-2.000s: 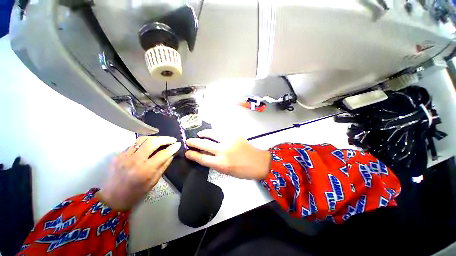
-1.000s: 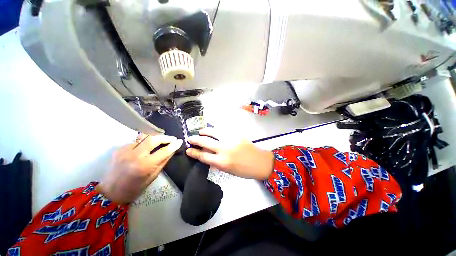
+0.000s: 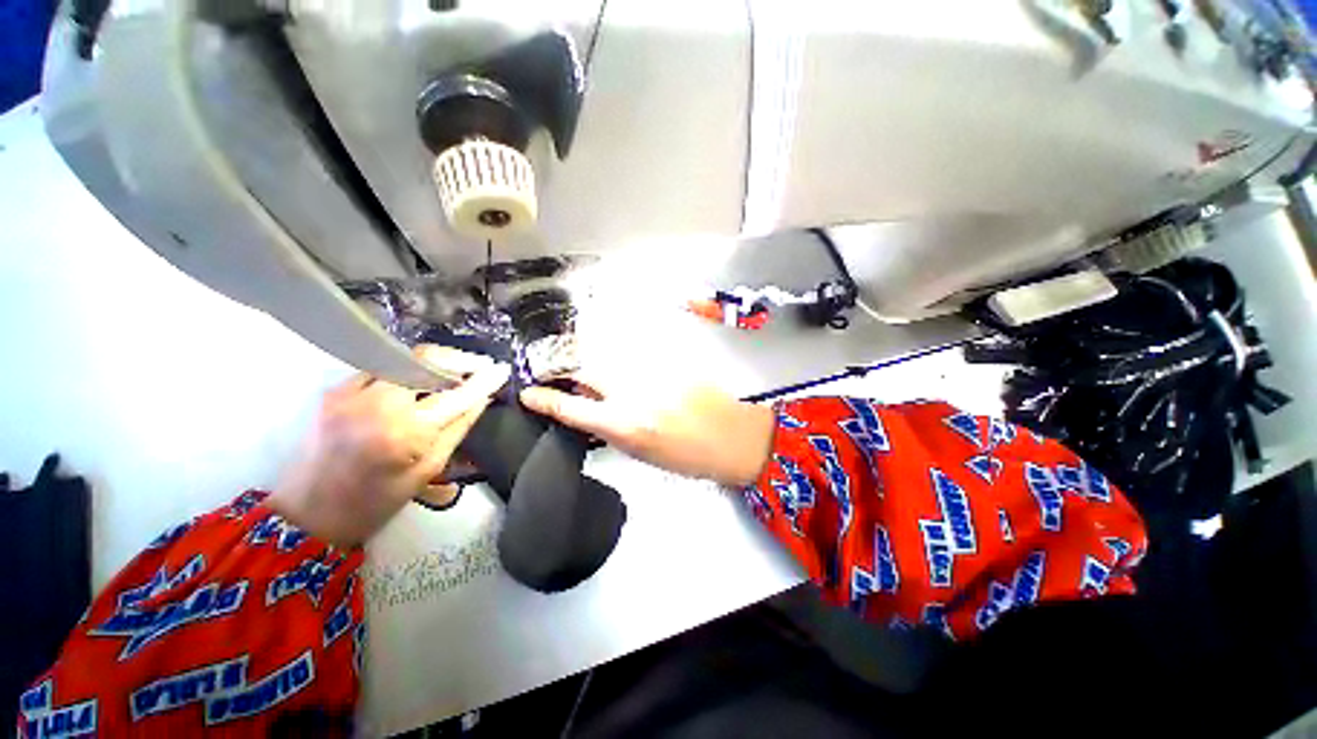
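A black fabric panel (image 3: 558, 508) lies under the head of the sewing machine (image 3: 650, 116), its rounded end towards me on the white table. The zipper (image 3: 517, 364) shows as a short silvery line between my fingertips, just in front of the presser foot area (image 3: 498, 321), which is partly lost in glare. My left hand (image 3: 379, 440) pinches the panel's left side close to the foot. My right hand (image 3: 657, 422) rests on the panel's right side with fingertips near the zipper. My fingers hide the panel's middle.
A zipper bundle (image 3: 1155, 378) lies at the right. A small red-and-white item (image 3: 740, 311) is on the machine bed beside a black clip (image 3: 831, 300). A black strip (image 3: 867, 371) runs towards the bundle. Black cut pieces (image 3: 44, 578) lie at the left edge. A cream knob (image 3: 487, 185) is on the head.
The panel has moved up towards the foot, and its rounded end is further from the table's front edge. Both hands have moved slightly forward with it. The left fingers are more bent.
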